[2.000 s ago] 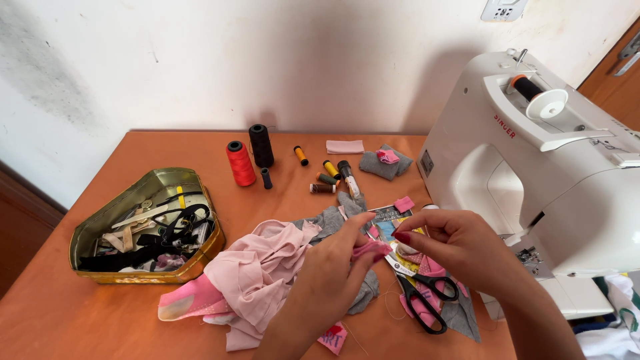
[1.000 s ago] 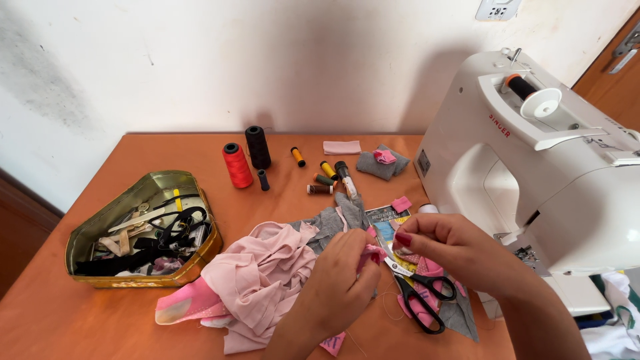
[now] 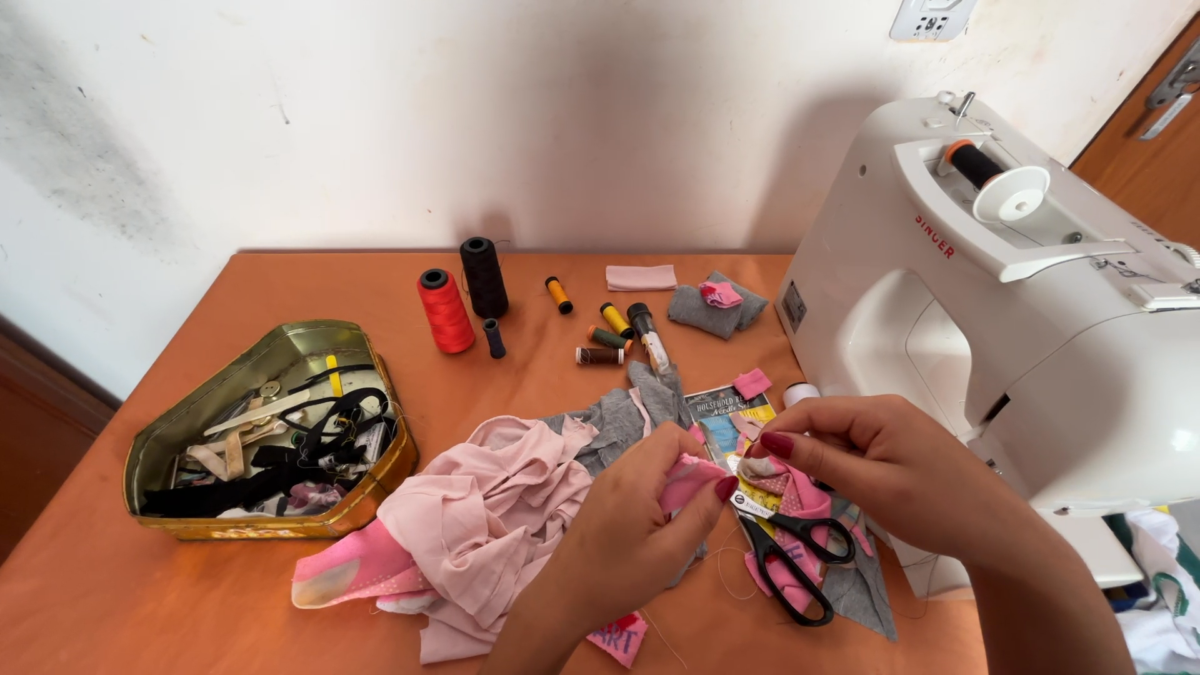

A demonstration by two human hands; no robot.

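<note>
My left hand [image 3: 642, 525] pinches a small piece of pink fabric [image 3: 689, 480] between thumb and fingers. Close to its right, my right hand [image 3: 872, 469] has thumb and forefinger pressed together; whether a needle or thread is between them is too small to tell. Below the hands lie black-handled scissors [image 3: 793, 562] on pink and grey scraps. A needle set packet [image 3: 731, 412] is partly hidden behind my hands. Left of them, light pink cloth [image 3: 497, 516] is heaped beside grey cloth [image 3: 609, 422].
A white Singer sewing machine [image 3: 844, 253] stands at right. An open gold tin [image 3: 398, 469] of sewing notions sits at left. Red [image 3: 445, 314] and black [image 3: 484, 281] thread spools stand at the back, near smaller spools [image 3: 600, 356] and folded grey fabric [image 3: 703, 311].
My right hand has moved slightly apart from the left since the middle frame. My left hand keeps its pinch on the pink fabric.
</note>
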